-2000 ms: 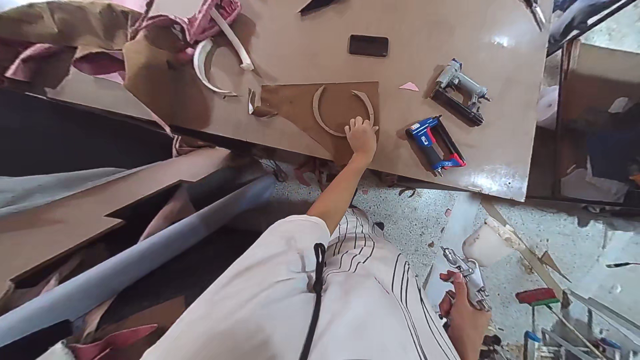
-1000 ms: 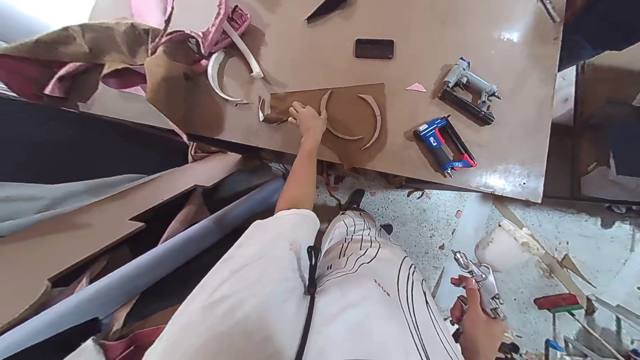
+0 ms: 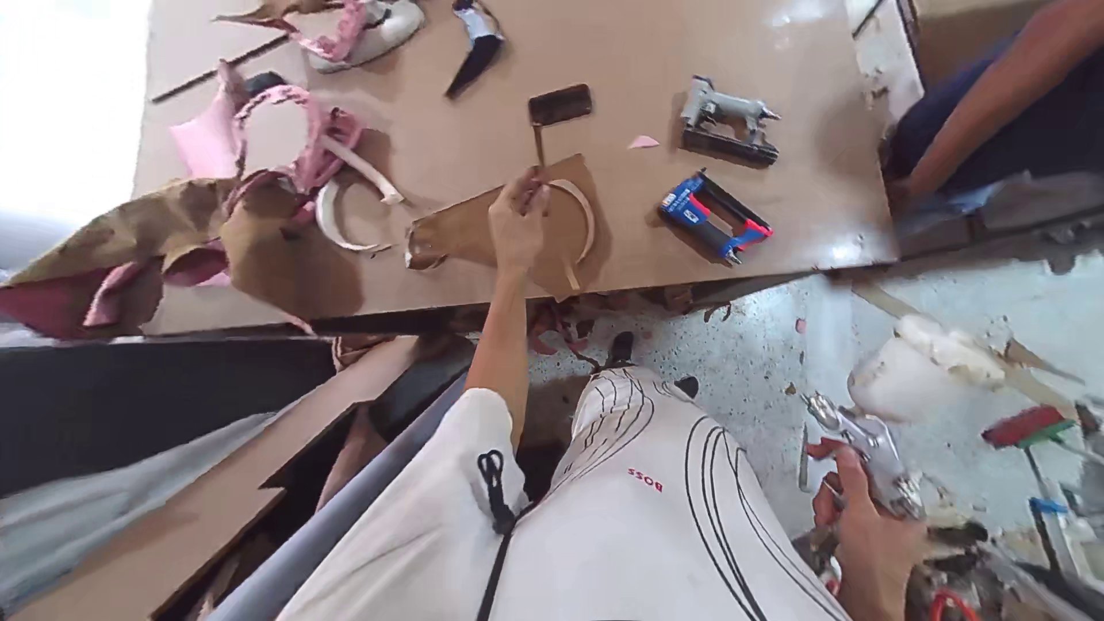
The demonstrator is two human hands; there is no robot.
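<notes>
On the table, my left hand (image 3: pixel 519 216) pinches a thin curved strip (image 3: pixel 540 148), whose end stands up past my fingertips towards a black phone (image 3: pixel 561 105). Under that hand lies a brown sheet piece (image 3: pixel 470 228), folded at its left end. Another pale curved strip (image 3: pixel 589 216) rests on the piece's right part, and a short strip end (image 3: pixel 571 274) shows below it. My right hand (image 3: pixel 875 539) grips a metal spray gun (image 3: pixel 867 444) low on the right, over the floor beyond the table edge.
A blue and red staple gun (image 3: pixel 714 217) and a grey one (image 3: pixel 729 121) lie on the table (image 3: pixel 811 224). Pink and brown material (image 3: pixel 285 224) and a white curved strip (image 3: pixel 332 216) are left. A co-worker's arm (image 3: pixel 992 99) is at right. A brush (image 3: pixel 1026 424) stands below.
My left hand has moved left from the curved strips, then back to the left one, now pinched and partly raised. The spray gun stays in my right hand. The view has shifted.
</notes>
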